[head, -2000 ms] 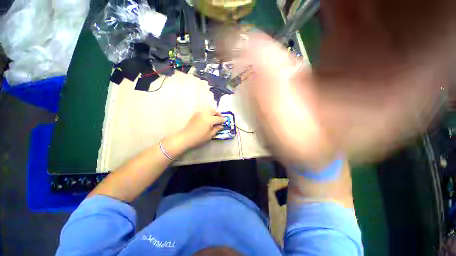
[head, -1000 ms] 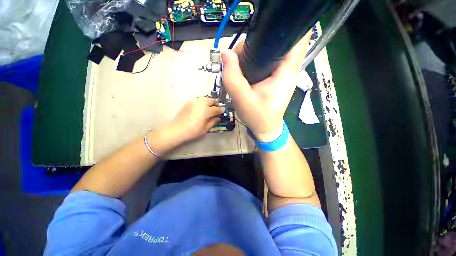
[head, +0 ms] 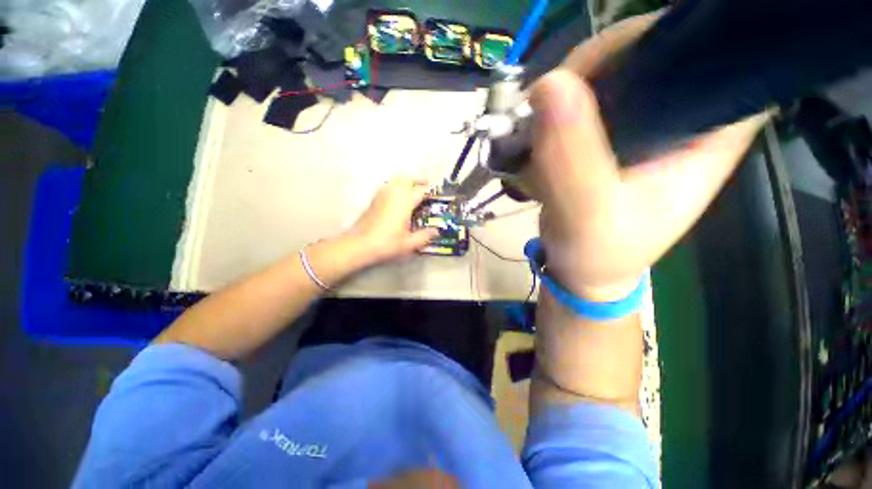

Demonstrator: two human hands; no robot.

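Observation:
A square black device housing (head: pixel 443 238) with a green circuit board inside lies on the beige mat near its front edge. My left hand (head: pixel 390 222) holds it at its left side. My right hand (head: pixel 612 181) is wrapped around the large dark body of a power screwdriver (head: pixel 708 81), which is tilted, its metal nose pointing down left to the housing's upper right edge. Whether the tip touches the housing cannot be told. A thin black wire runs from the housing to the right.
Three more housings (head: pixel 446 41) stand in a row at the back. A small circuit board (head: pixel 358 67) with red wire lies left of them, beside black foam pads (head: pixel 285 110). A clear plastic bag (head: pixel 250 24) is at back left. A blue air hose (head: pixel 529 31) rises from the screwdriver.
Since one second ago, my right hand and the screwdriver have moved right and look larger, and the tool is tilted more. My left hand stays at the housing. The view has shifted.

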